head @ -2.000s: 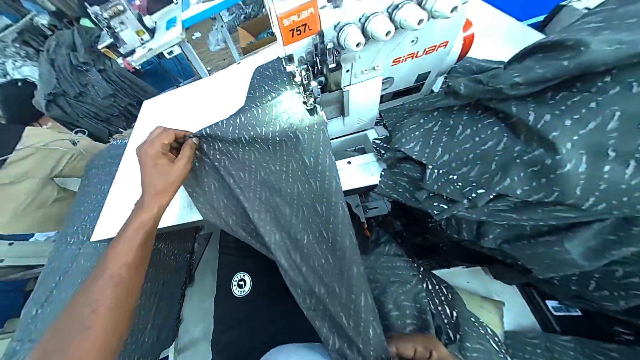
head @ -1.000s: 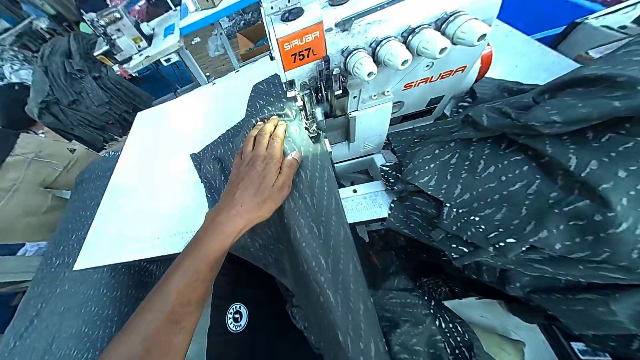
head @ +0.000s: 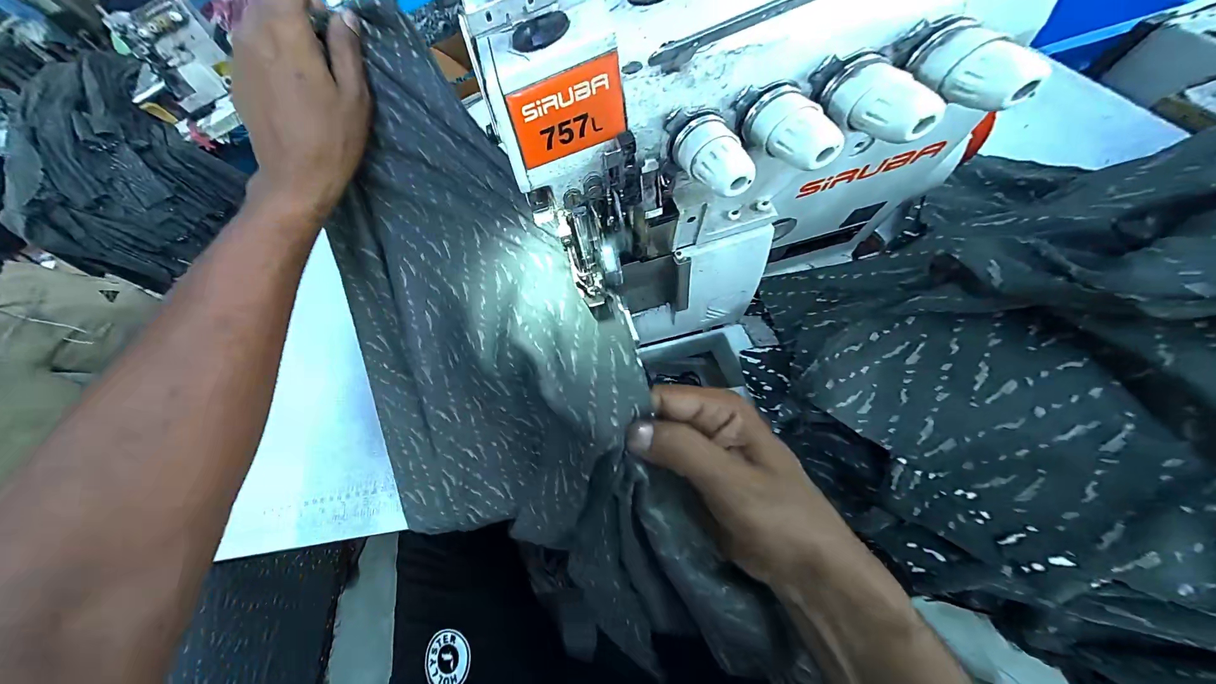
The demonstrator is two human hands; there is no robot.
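Observation:
A Siruba overlock sewing machine (head: 722,237) stands at the upper centre, its lamp lighting the presser foot (head: 594,285). Dark grey fabric with pale flecks (head: 456,313) runs along the left of the foot, its right edge beside it. At the upper left, my left hand (head: 309,95) grips the far part of this fabric between thumb and fingers. Below the foot, my right hand (head: 722,465) pinches the fabric's right edge, with folds hanging beneath. Whether the needle is in the cloth cannot be seen.
More flecked dark fabric (head: 1007,399) is heaped to the right of the machine. The white table top (head: 313,456) shows at the left. Beyond it lie a dark garment pile (head: 104,161), beige cloth (head: 57,332) and another machine (head: 185,66).
My left hand has moved from beside the presser foot to the far upper left, drawing up fabric. My right hand has come into view at the fabric's right edge. The view is closer to the machine.

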